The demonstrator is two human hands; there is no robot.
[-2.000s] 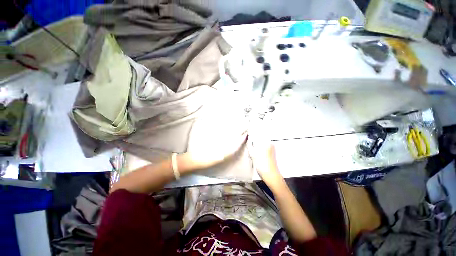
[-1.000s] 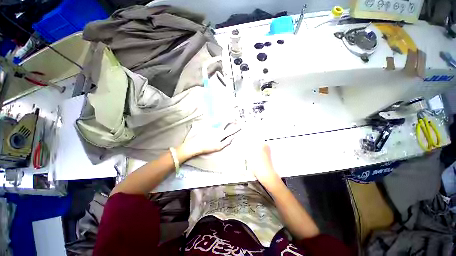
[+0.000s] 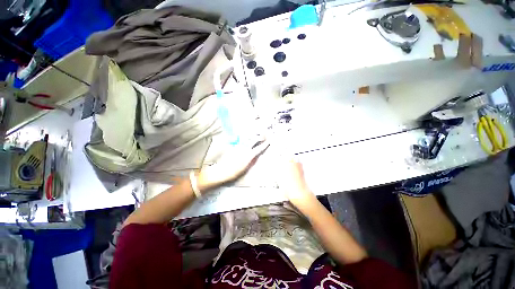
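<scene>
A pale grey-brown garment piece [image 3: 164, 132] lies across the left of the white machine bed, its near part washed out by lamp light. My left hand [image 3: 234, 165] lies flat on the cloth, fingers apart, pointing toward the needle area. My right hand [image 3: 295, 183] rests near the bed's front edge, right of my left hand; its fingers are overexposed, so its hold cannot be told. The sewing machine head [image 3: 282, 73] stands just beyond my hands. The presser foot and needle are lost in glare. A bright blue lamp tube [image 3: 227, 118] is left of the head.
Yellow snips [image 3: 492, 134] and a black metal attachment [image 3: 433, 141] lie at the table's right end. Red-handled snips [image 3: 53, 185] lie on the left side table. Dark grey-brown cloth [image 3: 164, 42] is heaped behind the bed. Another cloth heap [image 3: 474, 248] is at lower right.
The view has shifted, and the machine and right-end tools sit differently in it. The left hand's fingers have spread and the hand lies flatter. The garment stays in nearly the same place.
</scene>
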